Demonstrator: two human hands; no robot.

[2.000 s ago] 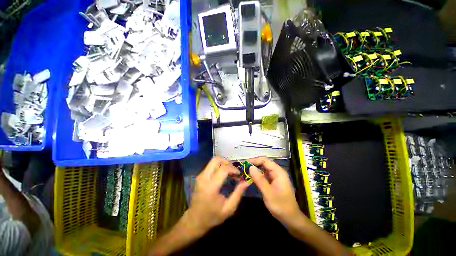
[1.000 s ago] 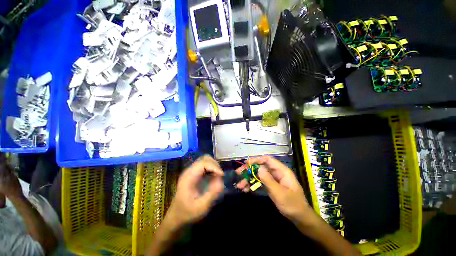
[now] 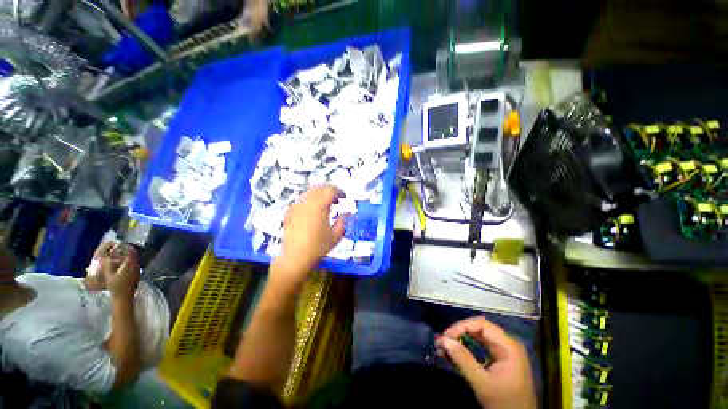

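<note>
My left hand (image 3: 310,229) is over the near part of the larger blue bin, on the heap of white plastic housings (image 3: 327,128). Its fingers are apart; whether it touches or holds a housing cannot be told. My right hand (image 3: 493,361) is below the pale metal tray (image 3: 431,300), its fingers closed on a small green circuit board (image 3: 472,345), mostly hidden by the fingers. The dark soldering iron (image 3: 477,209) points down over the tray from the soldering station (image 3: 444,122).
A yellow-olive sponge (image 3: 508,251) and thin sticks lie on the tray. A black fan (image 3: 551,172) stands right of the station. Circuit boards (image 3: 686,172) lie on black foam. Yellow crates (image 3: 209,319) are below. A person in a white shirt (image 3: 60,331) sits at left.
The view has swung left. My left hand has moved from beside the board to the housings in the blue bin. My right hand still holds the board, near the wearer's body.
</note>
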